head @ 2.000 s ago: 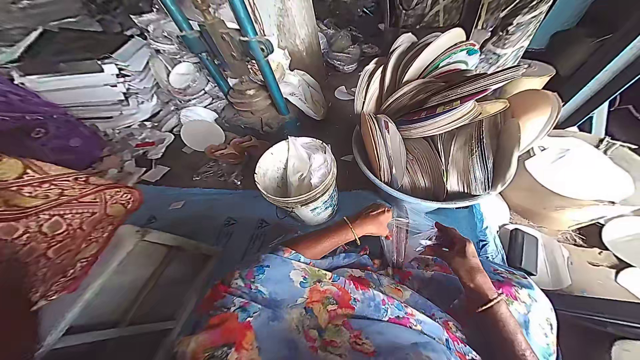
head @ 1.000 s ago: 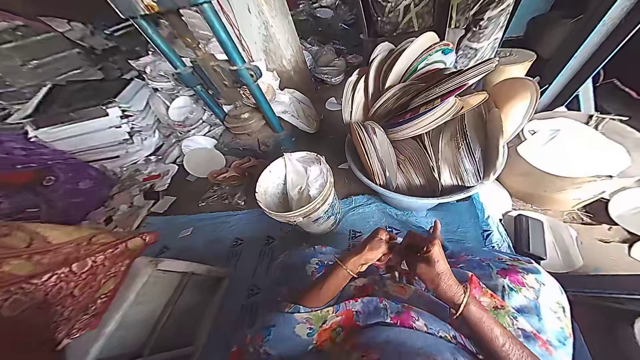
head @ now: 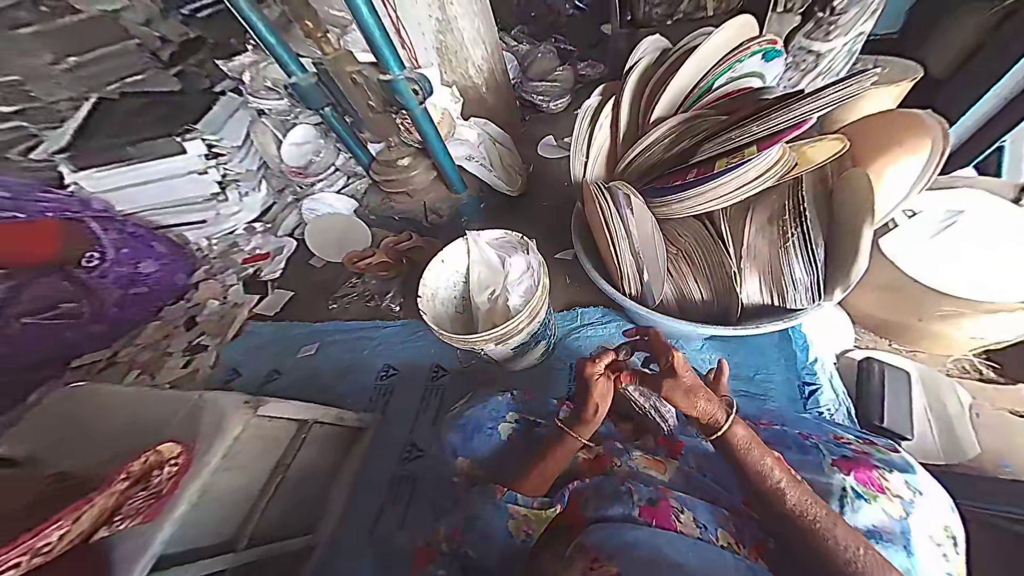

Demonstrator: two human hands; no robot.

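Observation:
My left hand [head: 596, 386], with a bangle at the wrist, pinches the edge of a small thing over my lap. Close beside it, my right hand [head: 676, 376] has its fingers bent over the same spot. A thin, crinkled, greyish bundle [head: 650, 406] hangs below the fingers; what it is made of I cannot tell. Just beyond my hands stands a white plastic bucket [head: 448, 308] with a crumpled white plastic bag [head: 504, 276] in it. Behind my right hand is a wide metal basin [head: 720, 326], heaped with stacks of round paper discs [head: 696, 256].
A blue plastic sheet [head: 320, 344] lies under the bucket. Blue metal legs [head: 424, 112] of a machine rise behind it. Paper stacks [head: 144, 188] and scraps lie at the left, near a person in purple cloth [head: 80, 288]. A grey frame [head: 248, 472] is at lower left, a dark box [head: 884, 396] at right.
The right hand's fingers have lifted and spread somewhat, and the greyish bundle now shows below them. Both hands stay close together over the lap. The patterned cloth at left has drawn back toward the lower left.

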